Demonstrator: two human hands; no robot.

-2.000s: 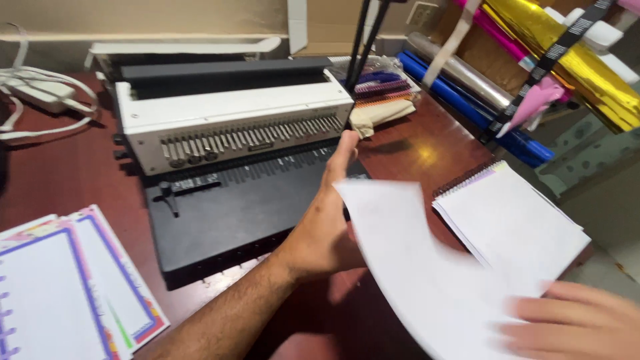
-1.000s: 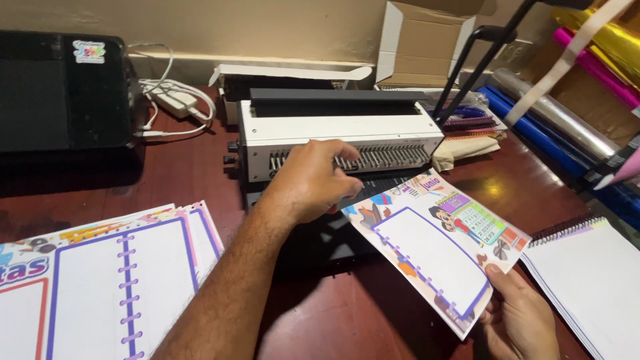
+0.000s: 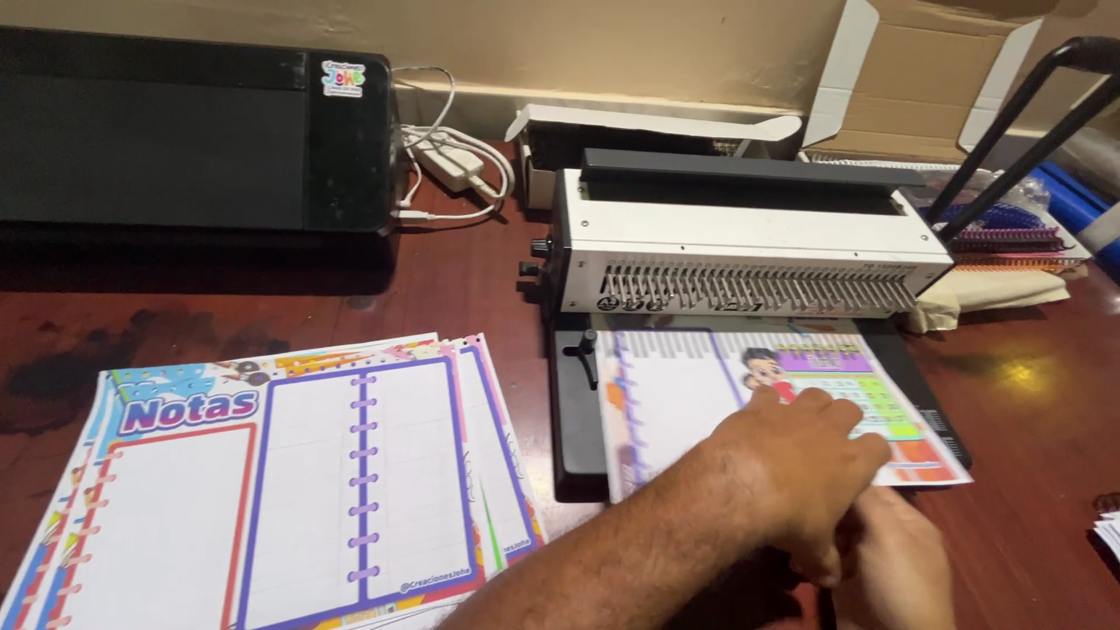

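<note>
A printed sheet [image 3: 674, 402], with a cartoon figure and a calendar block, lies on the black base [image 3: 577, 437] of a white and black binding punch machine [image 3: 744, 232]. Its far edge is at the row of metal comb fingers. My left hand [image 3: 801, 464] is over the sheet's near right part, fingers on top and thumb past the near edge. Below and to the right, my right hand [image 3: 901, 560] is close against the left one; its fingertips are hidden. A stack of printed planner pages [image 3: 306, 490] lies at the left.
Behind the pages stands a black printer-like machine [image 3: 175, 149], beside a white cable and adapter [image 3: 451, 166]. Open cardboard boxes [image 3: 910, 79] stand behind the punch. Its black lever handle [image 3: 1024, 131] rises at the right, near colored binding combs [image 3: 1006, 241]. Another page stack [image 3: 1107, 534] shows at the right edge.
The printed sheet, held in my right hand at the right a second ago, now lies on the punch's base. My left hand has come down onto it, and both hands are close together.
</note>
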